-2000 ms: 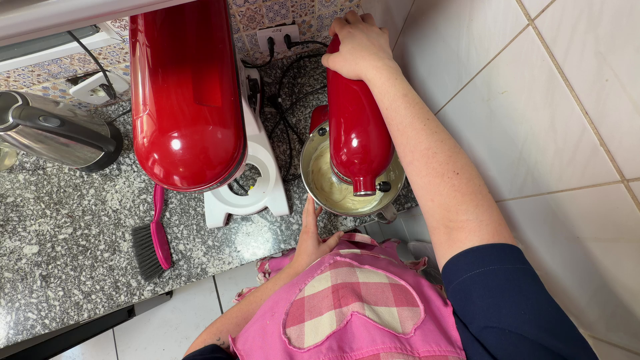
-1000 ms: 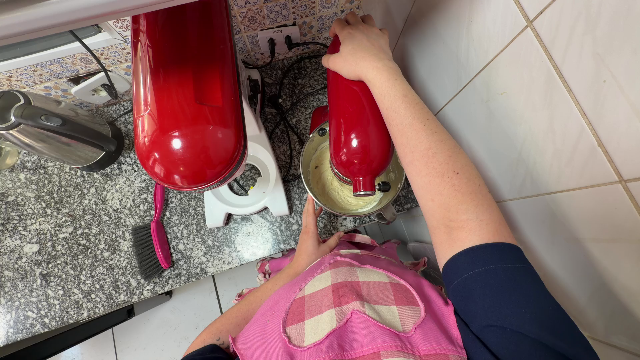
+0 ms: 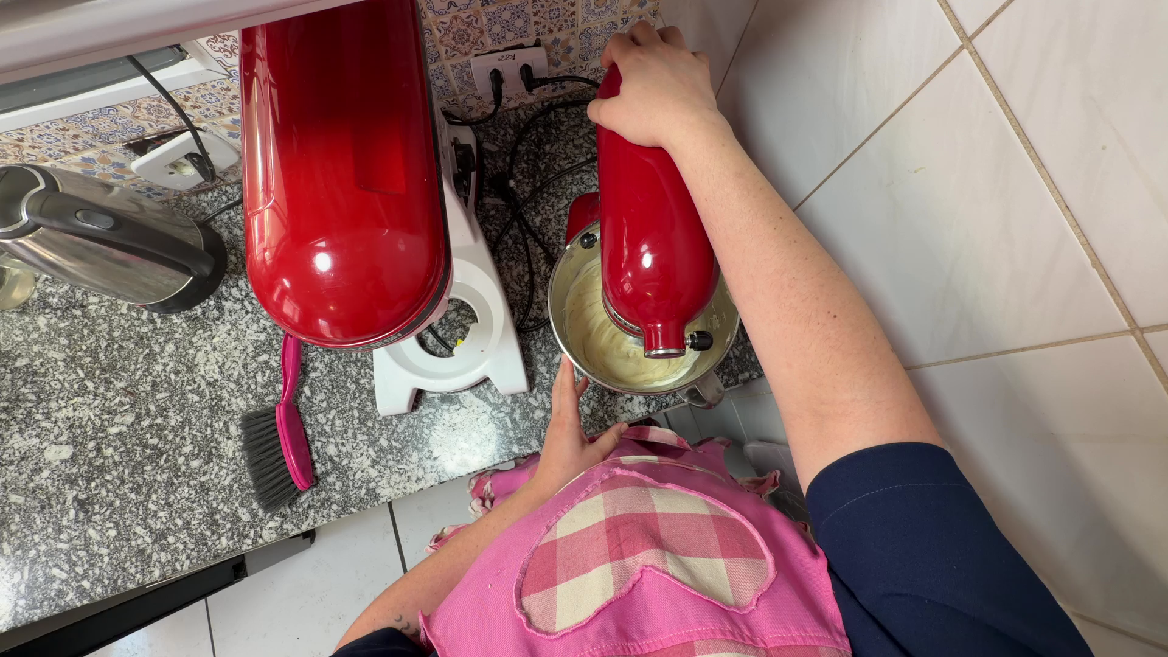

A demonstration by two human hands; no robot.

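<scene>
A red stand mixer (image 3: 652,237) stands at the counter's right end, its head lowered over a metal bowl (image 3: 570,347) of pale creamy mixture (image 3: 593,319). My right hand (image 3: 659,87) rests over the rear top of the mixer head, fingers curled around its far end. My left hand (image 3: 570,433) is at the near left side of the bowl, fingertips at the bowl's outer wall and thumb apart. The bowl's handle (image 3: 704,391) points toward me. The beater is hidden under the mixer head.
Left of the bowl stands a larger red mixer (image 3: 347,182) with a white base (image 3: 465,365). A pink-handled brush (image 3: 292,438) lies on the granite counter (image 3: 146,438), with a steel electric kettle (image 3: 119,237) farther left. Black cables (image 3: 525,210) run behind. A tiled wall (image 3: 1004,228) bounds the right.
</scene>
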